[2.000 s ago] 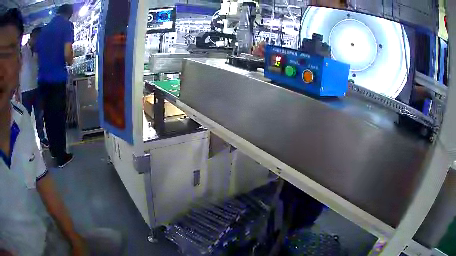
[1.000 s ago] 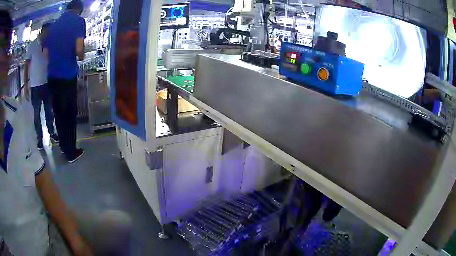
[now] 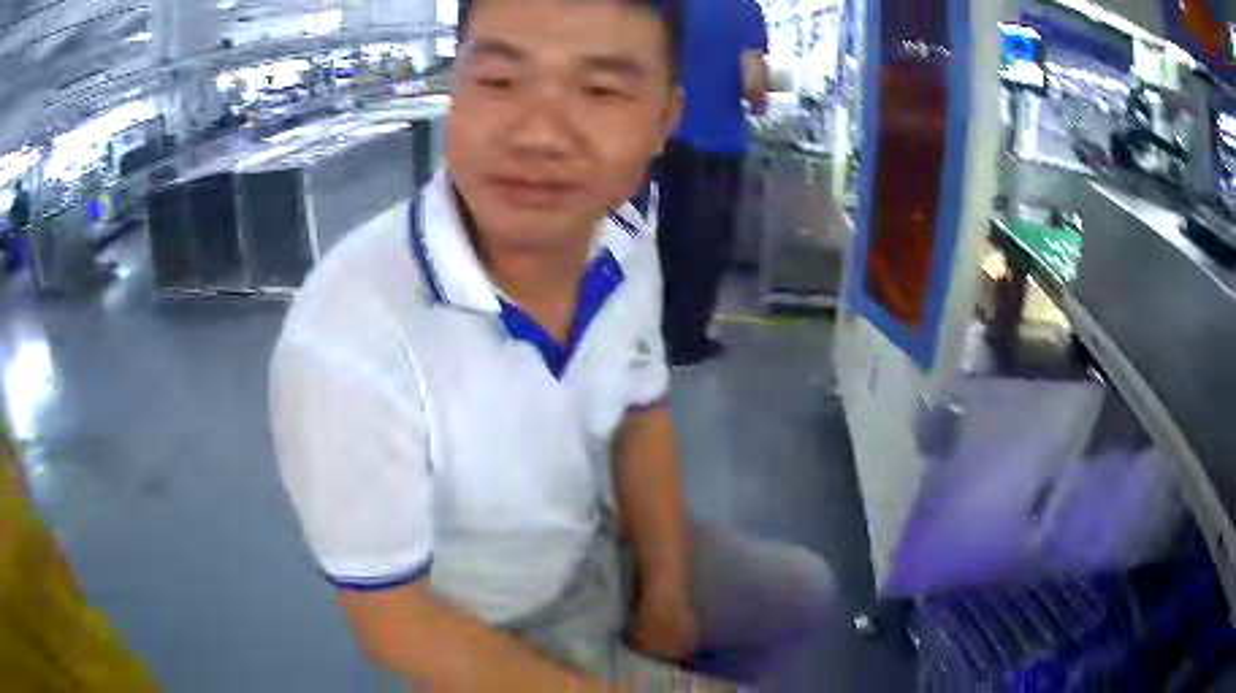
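Observation:
Neither of my hands is in the picture. Nearest in front of me is a seated person in a white polo shirt [image 3: 475,420] with blue collar trim and grey trousers, one forearm low at the bottom edge. To the right stands the machine guard door [image 3: 911,190], blue-framed with an orange-brown panel. Behind it the green conveyor belt [image 3: 1046,249] meets the grey metal conveyor housing [image 3: 1166,291], cut off by the right edge.
A person in a blue shirt [image 3: 714,81] stands behind. Grey cabinets [image 3: 292,210] stand at the back left. A small display [image 3: 1021,54] hangs top right. Ribbed racks [image 3: 1030,630] lie under the line. A blurred yellow shape [image 3: 54,582] is at the left edge.
The view has swung left. The seated person has moved from the left edge to the middle; the door and conveyor have shifted right. The blue control box and bright monitor are out of view.

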